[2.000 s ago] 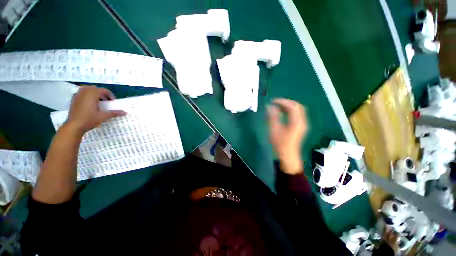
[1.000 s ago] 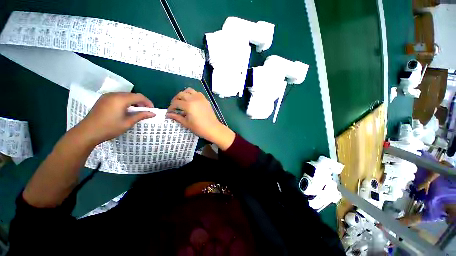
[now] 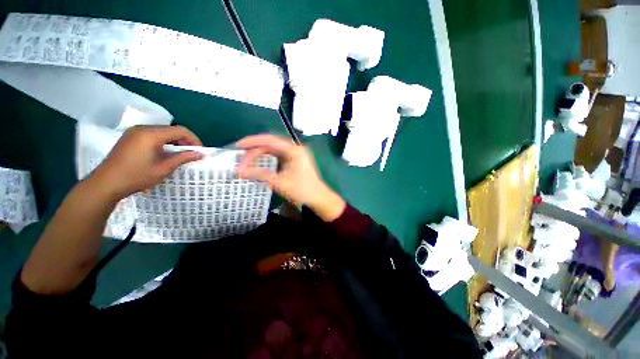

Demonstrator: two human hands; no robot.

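A white label sheet [image 3: 203, 203] with rows of small print is bent up in front of my body. My left hand [image 3: 151, 158] grips its upper edge, thumb and fingers pinched together. My right hand [image 3: 284, 172] is at the sheet's upper right edge, slightly blurred, with its fingertips close together; whether it pinches the sheet or a label is unclear. Two white security cameras lie side by side beyond my right hand, one farther left [image 3: 319, 84] and one nearer with a thin antenna [image 3: 372, 126].
A printed label strip [image 3: 154, 56] curls across the bench at upper left. Another strip piece [image 3: 15, 196] lies at the left edge. A camera [image 3: 445, 256] stands by the conveyor rail [image 3: 449, 105]. A tan board [image 3: 502, 203], more cameras and a person in purple [image 3: 600, 245] are beyond.
My right hand has come over from the right to the sheet's upper edge. The sheet, flat earlier, is now bent up. In the last second my right fingers have shifted slightly on it.
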